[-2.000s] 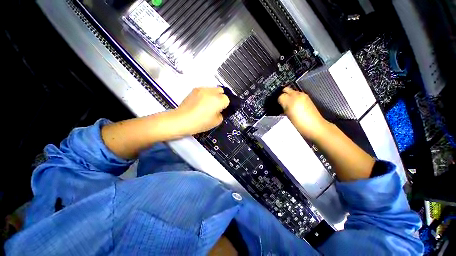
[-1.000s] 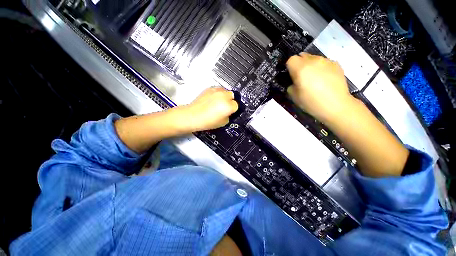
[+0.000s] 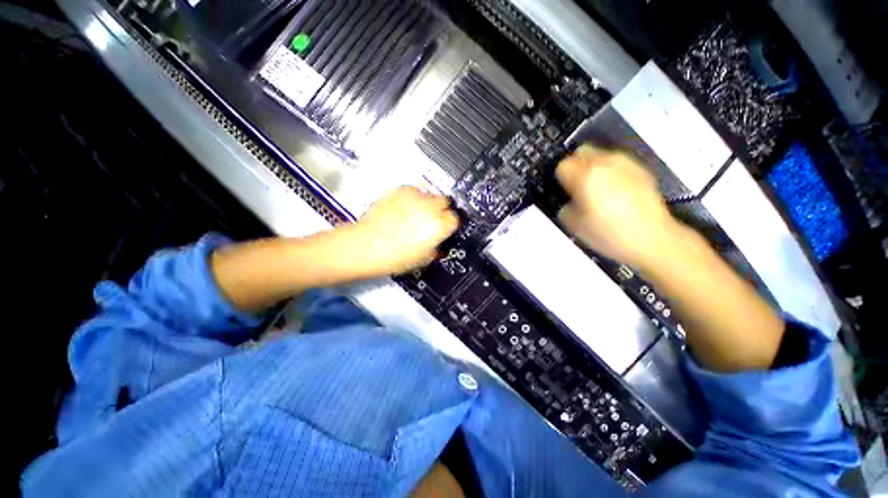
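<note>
A long black circuit board (image 3: 487,302) with white markings lies on the conveyor. A silver-white heat sink (image 3: 574,287) stands along its middle, and another heat sink (image 3: 672,126) stands along its far side. My left hand (image 3: 409,229), fingers curled with dark fingertip covers, is at the board's near edge, left of the middle heat sink. My right hand (image 3: 613,199), slightly blurred, is over the board between the two heat sinks, its fingertips dark. Whether either hand holds a small part is hidden.
A ribbed metallic carrier plate (image 3: 360,68) with a white label and green sticker lies at the upper left. The conveyor rail (image 3: 224,146) runs along the near side. Bins at the right hold silvery components (image 3: 735,88) and blue components (image 3: 808,199).
Since one second ago my right hand has moved slightly down in view, and my left hand slightly left and down. Earlier, my right hand was further left, above the middle heat sink's upper end.
</note>
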